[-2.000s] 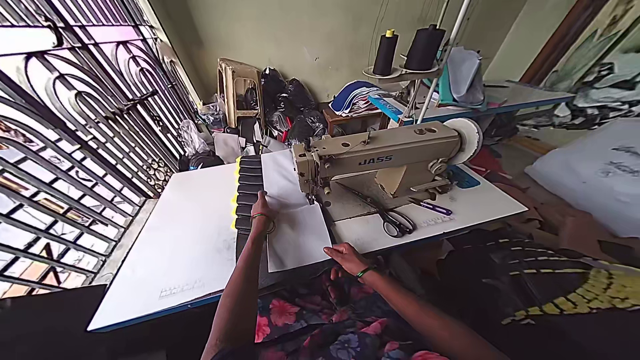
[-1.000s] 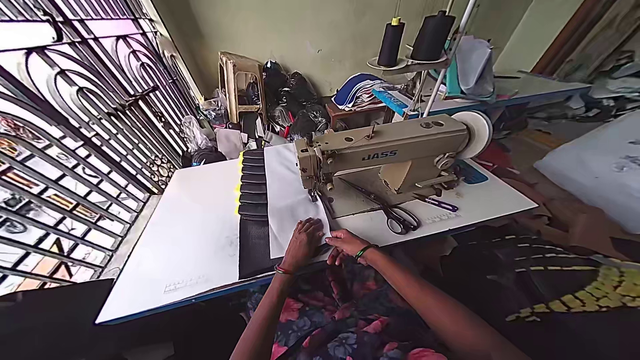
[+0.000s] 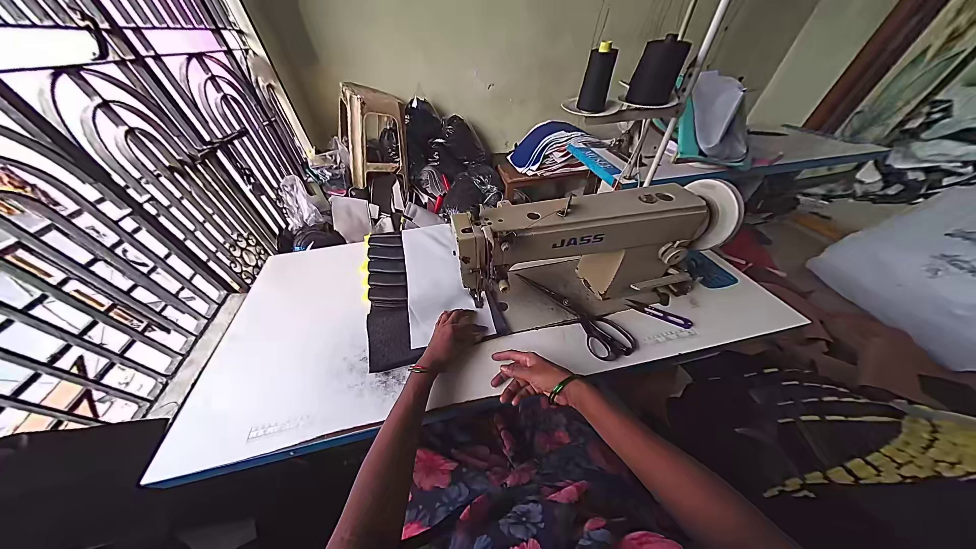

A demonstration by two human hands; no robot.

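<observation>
My left hand (image 3: 455, 335) lies flat on the near right part of a white sheet (image 3: 435, 286), just in front of the needle area of a Jass industrial sewing machine (image 3: 595, 236). Beneath the sheet is a black fabric piece (image 3: 389, 343) with padded ribs and yellow edging along its left side. My right hand (image 3: 531, 375) hovers at the table's front edge, palm partly turned up, fingers apart, holding nothing. Black-handled scissors (image 3: 608, 338) and a purple-handled thread snipper (image 3: 662, 313) rest right of the needle, by the machine bed.
The white sewing table (image 3: 290, 343) has a blue edge. Two black thread cones (image 3: 597, 80) stand on a rack behind the machine. A metal grille (image 3: 114, 191) borders the left. Behind are a plastic stool (image 3: 374, 137), black bags (image 3: 450, 152) and a fabric stack (image 3: 549, 149).
The black piece and white sheet have moved farther back under the machine. My left hand came off the ribbed piece onto the sheet near the needle; my right hand has let go of the sheet.
</observation>
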